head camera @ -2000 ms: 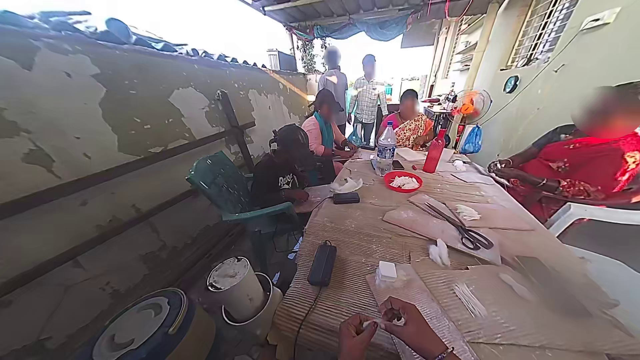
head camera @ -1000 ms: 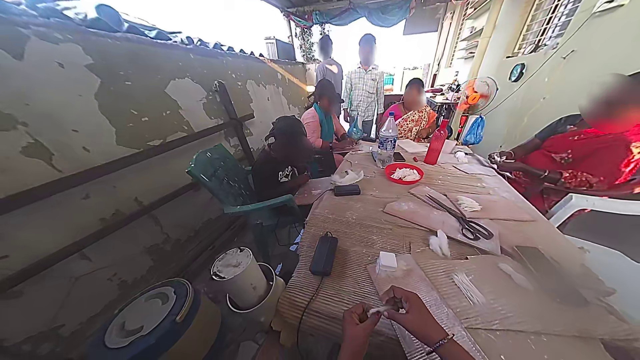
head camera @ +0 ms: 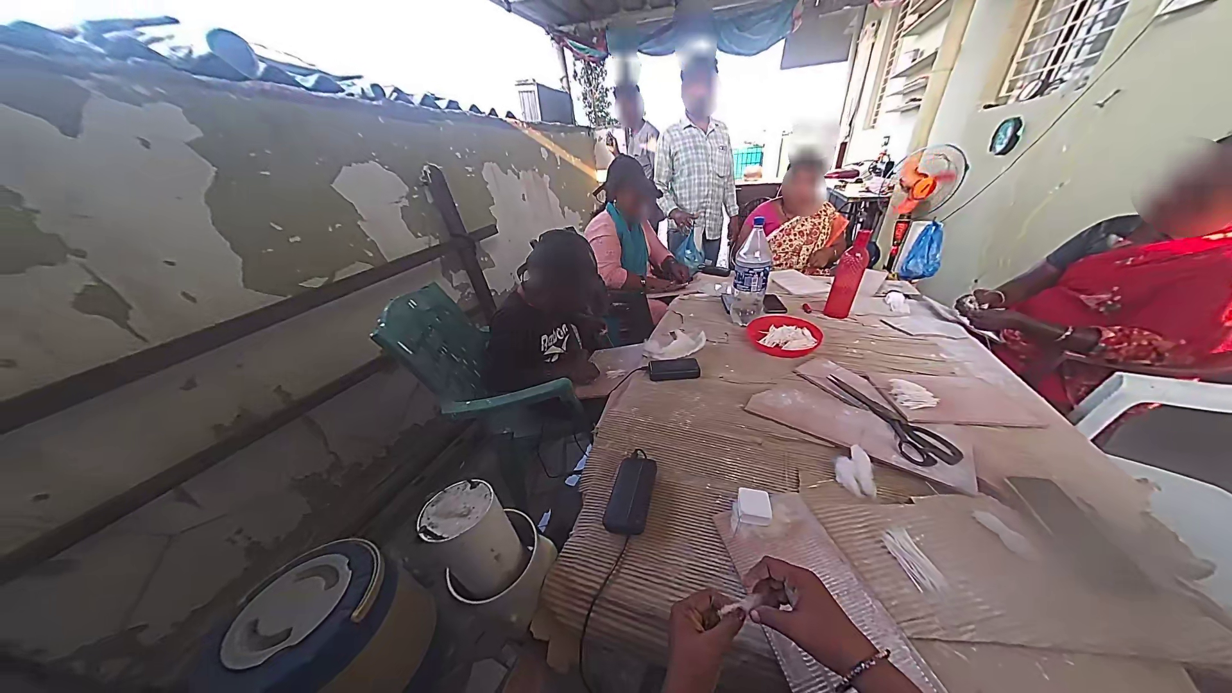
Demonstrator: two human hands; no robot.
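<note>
My left hand [head camera: 703,626] and my right hand [head camera: 799,606] meet at the near edge of the table, pinching a small tuft of white fibre, likely cotton [head camera: 739,606], between their fingertips. A bracelet is on my right wrist. Under and beside them lies a pale board [head camera: 818,558] with a small white block [head camera: 754,506] at its far end. To the right, thin white sticks or wicks [head camera: 912,560] rest on brown corrugated cardboard [head camera: 1001,616]. White fluffy tufts [head camera: 855,472] lie beyond, near large dark scissors [head camera: 905,423].
A black power adapter [head camera: 630,494] with a cord lies left of my hands. Farther off are a red bowl [head camera: 784,337] of white pieces, a water bottle [head camera: 750,274] and a red bottle [head camera: 848,277]. Several people are around the table. Buckets [head camera: 472,529] and a lidded container [head camera: 298,606] stand at left.
Both hands stay together at the white fibre, with small shifts of the fingers. Nothing on the table near them has plainly moved.
</note>
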